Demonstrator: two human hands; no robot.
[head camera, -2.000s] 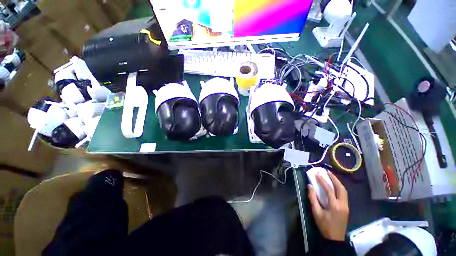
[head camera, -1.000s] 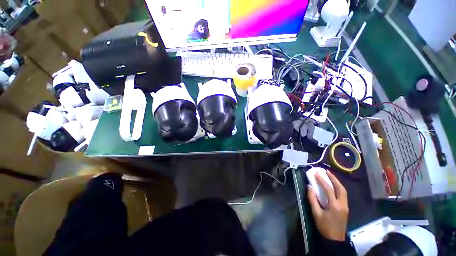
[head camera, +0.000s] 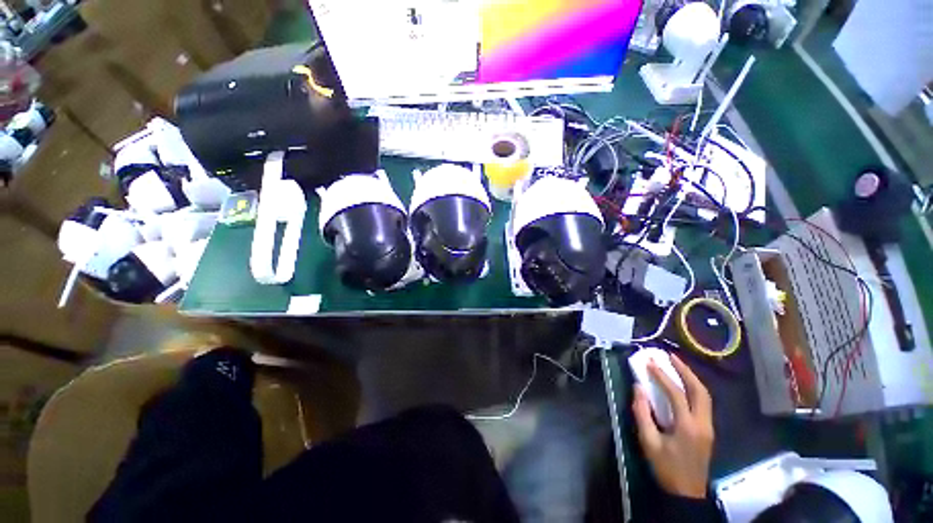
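My right hand (head camera: 677, 434) rests over the white computer mouse (head camera: 658, 386) at the lower right, fingers along its top and sides. My left hand is not visible; a dark sleeve or clothing shows at the lower left. Three dome cameras with white caps and black balls stand in a row on the green bench: left (head camera: 368, 233), middle (head camera: 450, 225) and right (head camera: 560, 240). The monitor (head camera: 481, 46) behind shows a mostly white picture on the left and yellow, magenta and blue on the right.
A white keyboard (head camera: 460, 135) and yellow-white tape roll (head camera: 506, 165) lie behind the cameras. A white loop bracket (head camera: 276, 230) and black case (head camera: 266, 112) are left. A dark-centred tape roll (head camera: 709, 328), tangled cables and an open grey metal box (head camera: 778, 332) are right. More cameras fill the left carton.
The camera balls have turned, with the right one's lens side now facing down and left. The monitor's left picture has become mostly white. My right hand stays on the mouse.
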